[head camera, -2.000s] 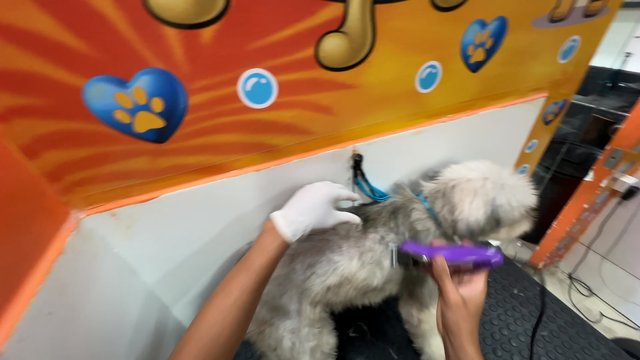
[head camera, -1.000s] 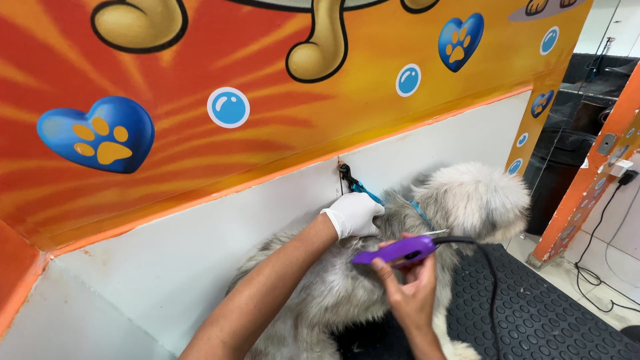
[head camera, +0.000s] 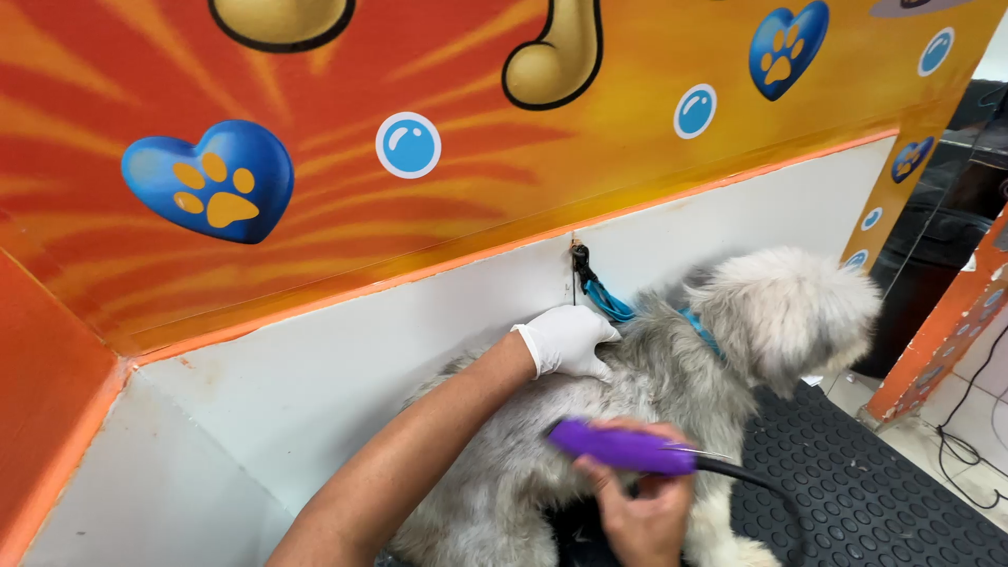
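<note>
A shaggy grey and white dog (head camera: 543, 441) stands side-on, its head toward the right. My left hand (head camera: 568, 342), in a white glove, rests on the dog's upper back behind the neck, thumb and fingers apart. My bare right hand (head camera: 642, 504) grips a purple electric clipper (head camera: 622, 446); its blade end points left at the dog's side, and blur hides whether it touches the coat. A black cord (head camera: 748, 476) runs from the clipper's right end. The dog wears a blue collar (head camera: 701, 332), and a blue tether (head camera: 608, 302) is clipped to a black hook (head camera: 581, 264) on the wall.
Under the dog lies a black studded rubber mat (head camera: 843, 488). Behind it rises a white panel (head camera: 315, 378) below an orange painted wall (head camera: 472, 189). At the right stand an orange post (head camera: 937, 346) and a dark bin-like object; a loose cable (head camera: 949, 441) lies on the tiled floor.
The clipper was turned upward near my gloved hand one second ago; now it is lower on the dog's side. My left hand stays at the upper back. The dog's head remains toward the right.
</note>
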